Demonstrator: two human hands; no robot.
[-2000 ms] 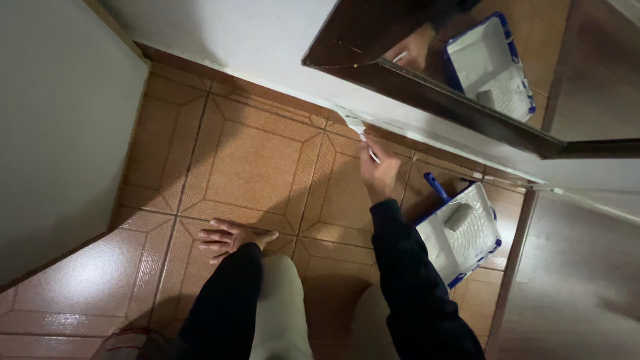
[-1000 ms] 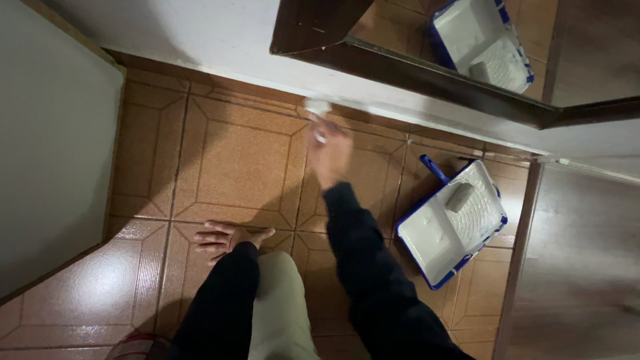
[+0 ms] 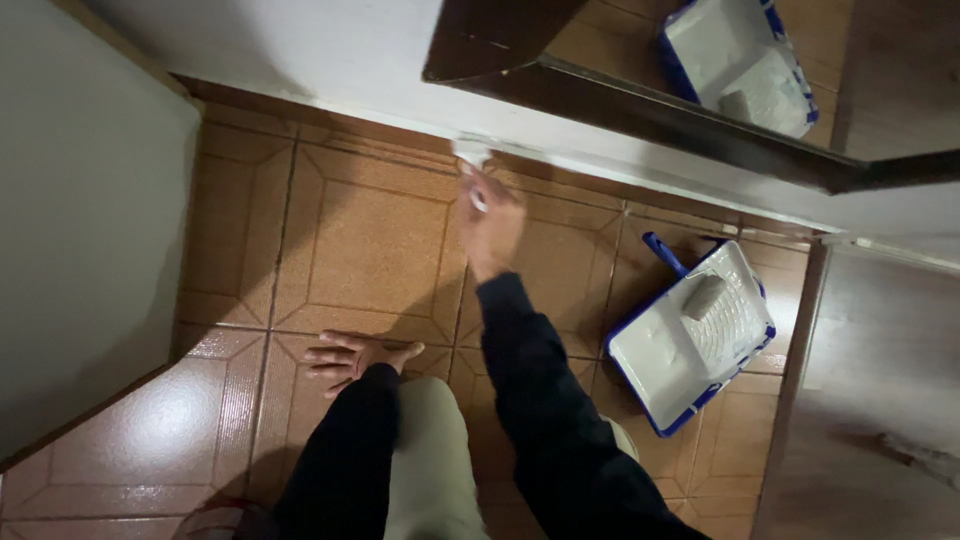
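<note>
My right hand (image 3: 491, 217) is closed around the handle of a paintbrush (image 3: 474, 150), slightly blurred, whose whitish head meets the foot of the white wall (image 3: 360, 56) just above the floor tiles. Flat on the brown tiled floor (image 3: 379, 251) rests my left hand (image 3: 360, 360), fingers spread, holding nothing. To the right of my right arm lies a blue paint tray (image 3: 652, 397) with white paint inside. A small paint roller (image 3: 705, 298) with a blue handle (image 3: 664, 253) lies across its ridged part.
A dark-framed mirror (image 3: 660, 120) leans or hangs at the upper right and reflects the tray. A pale panel (image 3: 90, 225) stands at the left. A dark strip (image 3: 796, 375) separates the tiles from a greyish wood-look floor (image 3: 885, 360) at the right.
My right hand with the paintbrush has moved left along the foot of the wall, away from the tray. My left hand has stayed flat on the tiles.
</note>
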